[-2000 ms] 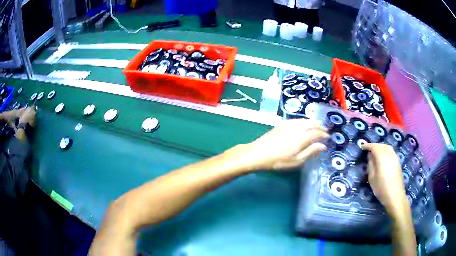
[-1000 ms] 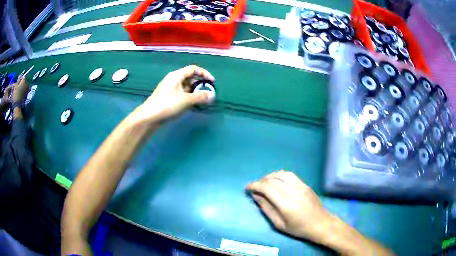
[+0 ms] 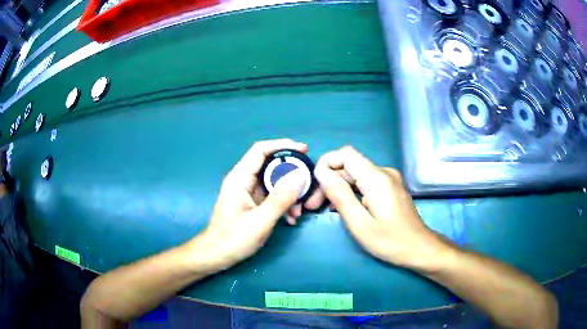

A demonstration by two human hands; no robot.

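My left hand (image 3: 248, 205) holds a disc unit (image 3: 280, 171) above the bench near the middle of the view. The disc has a black rim, a white ring and a grey-blue round centre, and my left thumb lies across its face. My right hand (image 3: 370, 202) is at the disc's right edge with its fingers bent and fingertips close together. Whether my right fingers touch or pinch the rim or a small part is hidden.
A clear blister tray (image 3: 437, 164) with discs in round pockets is at the right. A red parts bin (image 3: 145, 19) is at the upper left. Pale discs (image 3: 100, 88) lie along the bench at left. A green label (image 3: 309, 300) is on the near edge. Part of another person shows at far left.
The view has tilted down. My left hand has brought the disc from the line to in front of me and turned it face up. My right hand has moved up beside it.
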